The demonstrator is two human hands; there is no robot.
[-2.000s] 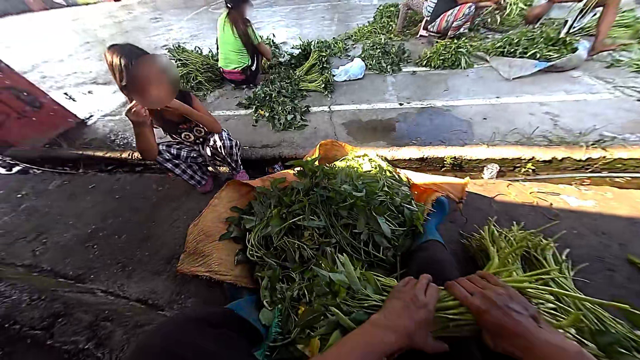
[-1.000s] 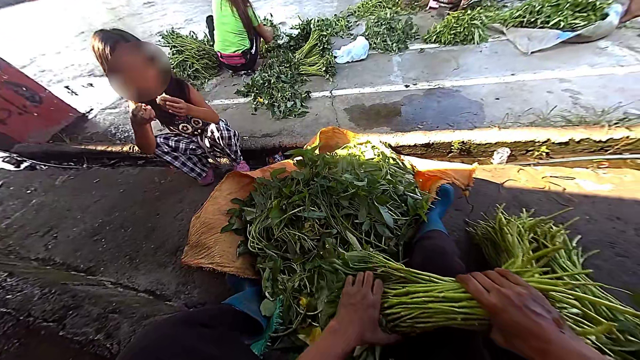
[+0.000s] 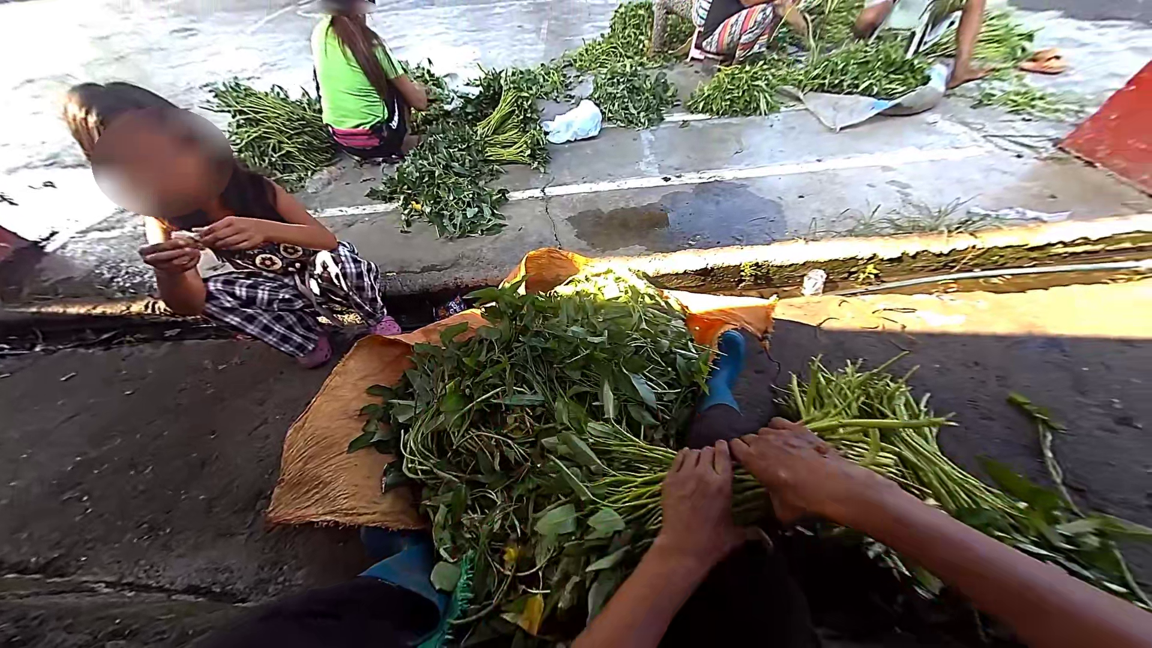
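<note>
My left hand (image 3: pixel 700 506) is closed over a bundle of green leafy stems (image 3: pixel 630 481) at the lower middle. Right beside it, my right hand (image 3: pixel 792 468) grips the same bundle, the two hands nearly touching. The fingertips under the stems are hidden. A large heap of leafy greens (image 3: pixel 540 387) lies on an orange woven sack (image 3: pixel 346 450) in front of me, left of the hands. To the right of my right hand, a pile of cut stems (image 3: pixel 900 441) rests low on the ground.
My blue boots (image 3: pixel 724 371) stand on either side of the heap. A person (image 3: pixel 270 261) squats at the left beyond the sack. Farther back, a person in green (image 3: pixel 355 85) and others sit among greens (image 3: pixel 450 180) on concrete. A raised curb (image 3: pixel 945 243) crosses behind the sack.
My hands were apart on the bundle one second ago; now they are close together. The squatting person's hands, one raised earlier, are now together in front of the chest.
</note>
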